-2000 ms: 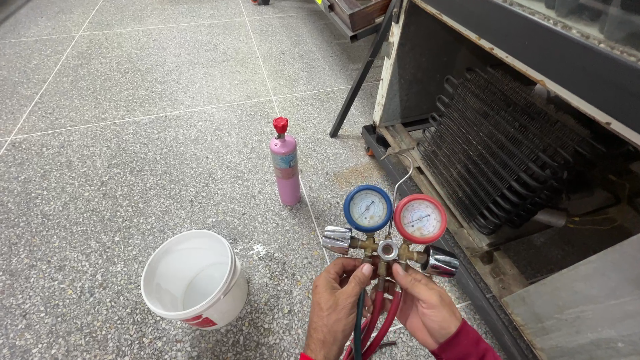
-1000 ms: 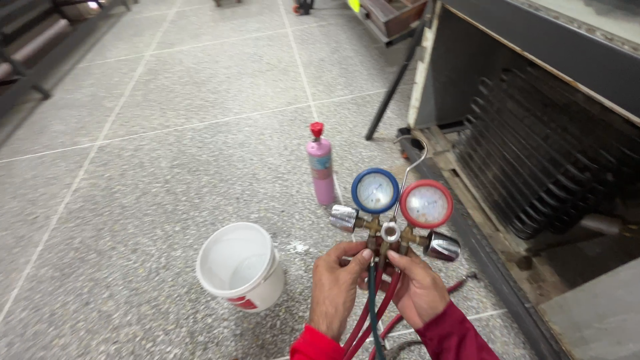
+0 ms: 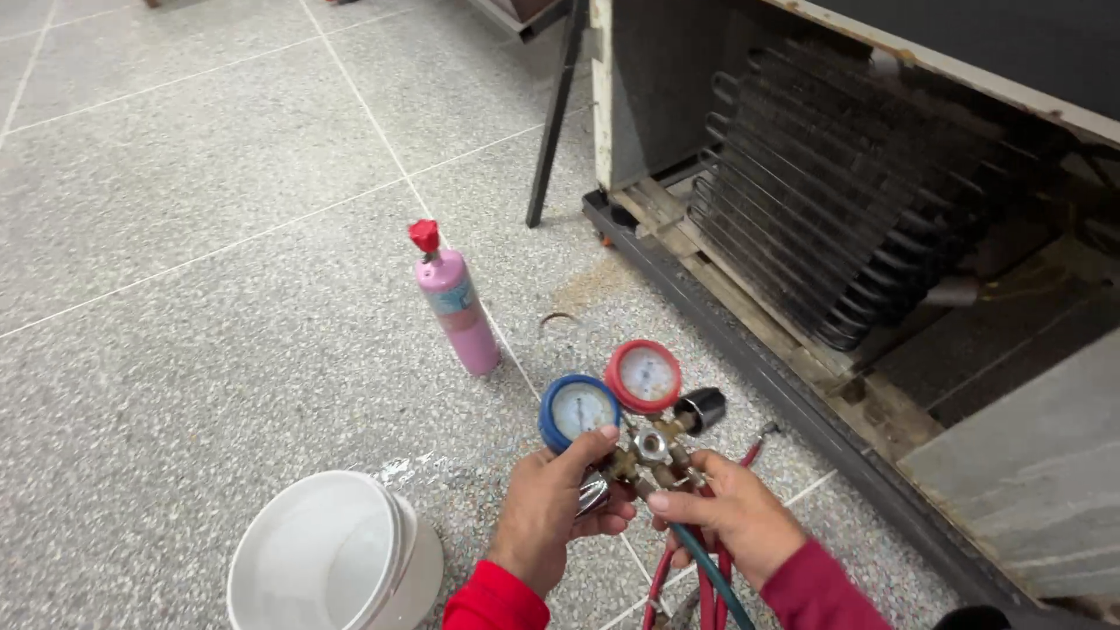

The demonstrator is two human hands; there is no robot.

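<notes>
My left hand [image 3: 560,503] is closed around the left side of a brass refrigeration manifold gauge set [image 3: 650,444], at its chrome valve knob [image 3: 593,492], with the thumb by the blue-rimmed gauge [image 3: 579,411]. The red-rimmed gauge [image 3: 643,376] and a dark, shiny knob [image 3: 701,409] are on the far and right side. My right hand [image 3: 731,516] grips the hose fittings at the manifold's lower right. A green hose [image 3: 713,569] and red hoses [image 3: 658,591] hang below. A pink gas cylinder [image 3: 459,315] with a red valve handle [image 3: 424,234] stands upright on the floor beyond my hands.
A white plastic bucket [image 3: 420,560] stands at lower left on the speckled floor, beside a wet patch [image 3: 411,468]. At right is an opened appliance cabinet with a black condenser coil [image 3: 814,192], a dark base rail [image 3: 744,359] and a slanting black leg [image 3: 557,114].
The manifold has turned and tilted, the blue gauge now lower than the red one. My left hand has shifted from the hose fittings to the left valve knob.
</notes>
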